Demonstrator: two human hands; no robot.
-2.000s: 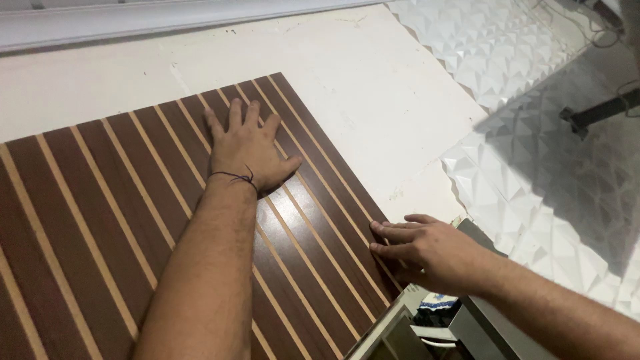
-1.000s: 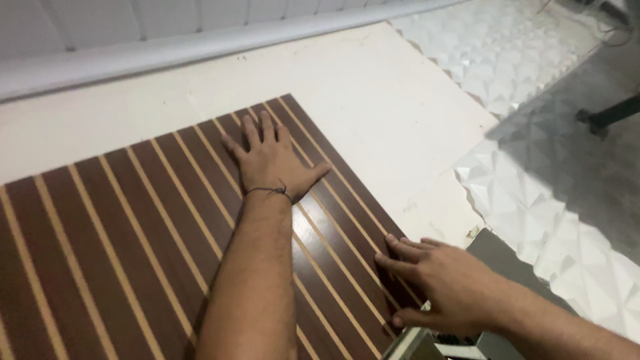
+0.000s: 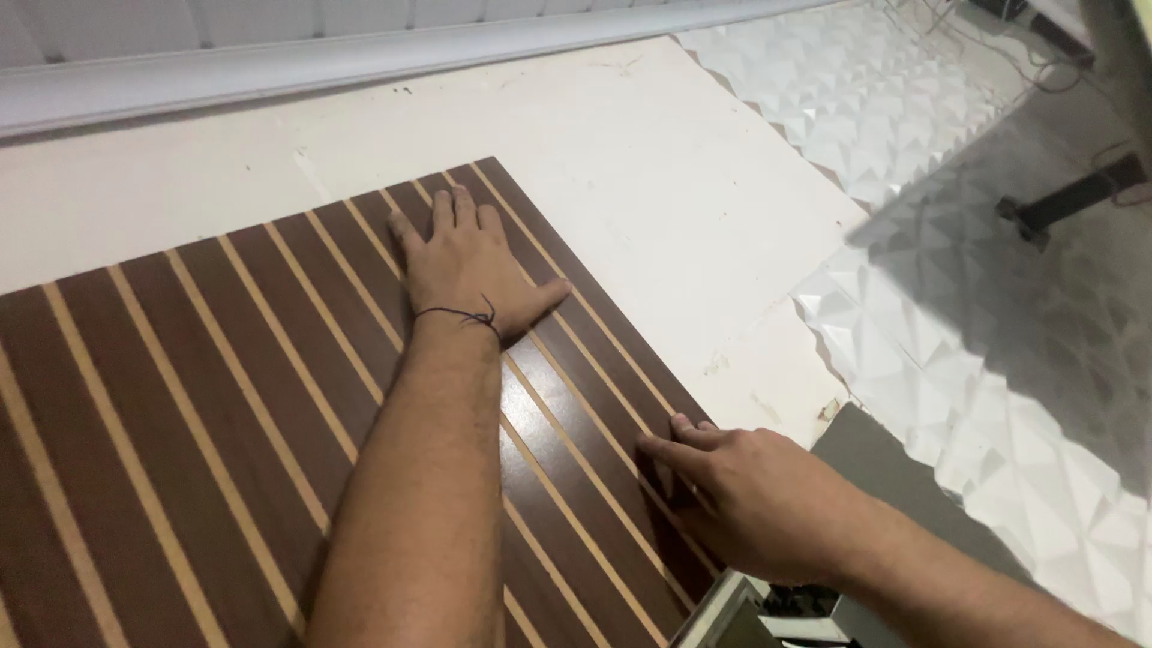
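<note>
A dark brown panel with light tan stripes [image 3: 207, 405] lies against a flat white surface [image 3: 630, 162]. My left hand [image 3: 472, 265] rests palm down near the panel's far right corner, its fingers spread and holding nothing; a thin dark cord is tied around that wrist. At the panel's right edge, closer to me, my right hand [image 3: 756, 495] touches the face and edge with its fingers. Whether it grips the edge cannot be told, as its underside is hidden.
A white ridged panel with a rounded trim [image 3: 360, 76] runs along the top. White faceted 3D panels [image 3: 900, 342] cover the right side, with a dark bracket-like post [image 3: 1071, 193] over them. Beside my right hand are a grey flat piece [image 3: 900, 477] and a pale frame corner [image 3: 724, 612].
Both hands stay on the striped panel in much the same places. The view has shifted somewhat.
</note>
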